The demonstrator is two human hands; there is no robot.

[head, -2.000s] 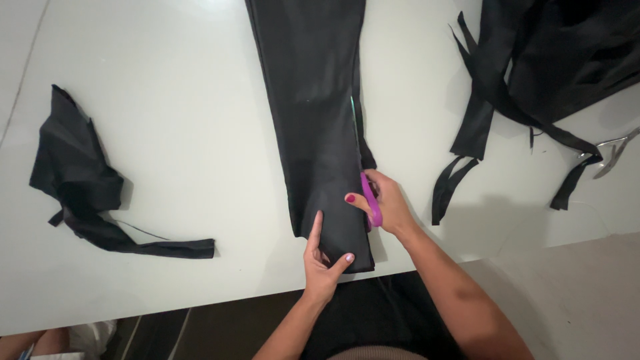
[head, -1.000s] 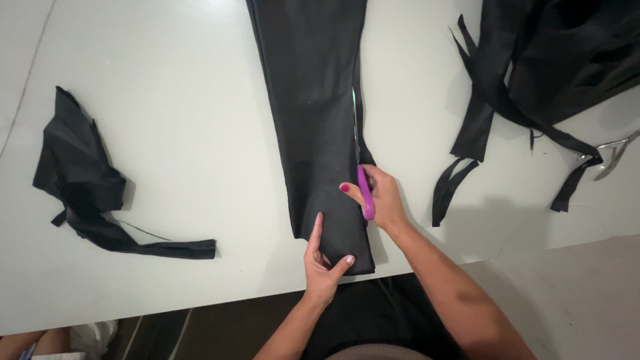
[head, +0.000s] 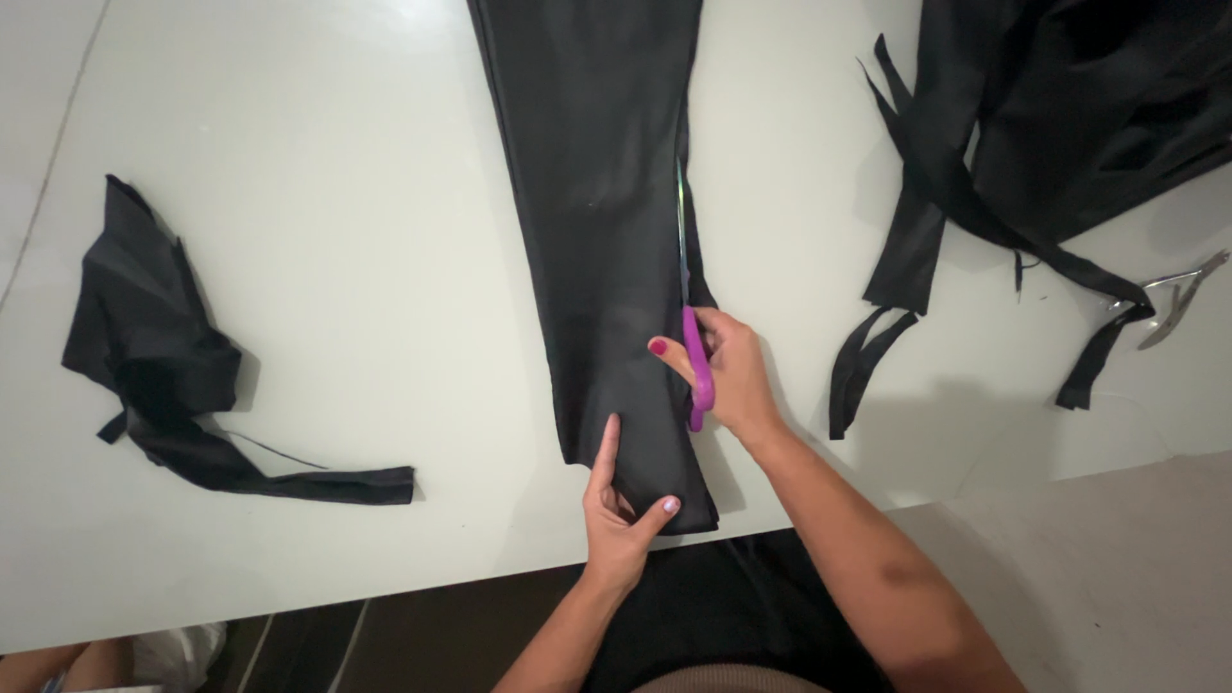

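Note:
A long piece of black fabric lies flat on a white table, running from the top of the view to the near edge. My left hand rests on its lower end, forefinger and thumb spread on the cloth. In my right hand is a pair of scissors with purple handles. Their narrow blades point away from me along the fabric's right side, where a strip of black cloth shows just beyond them. How far apart the blades are cannot be told.
On the table's left lies a crumpled black fabric scrap with a thin tail. More black cloth with loose strips covers the upper right, beside metal nippers. Below the table's near edge, part of a person shows at the lower left.
My right hand and the scissors have moved slightly away from me along the fabric's right side. My left hand has stayed in about the same place.

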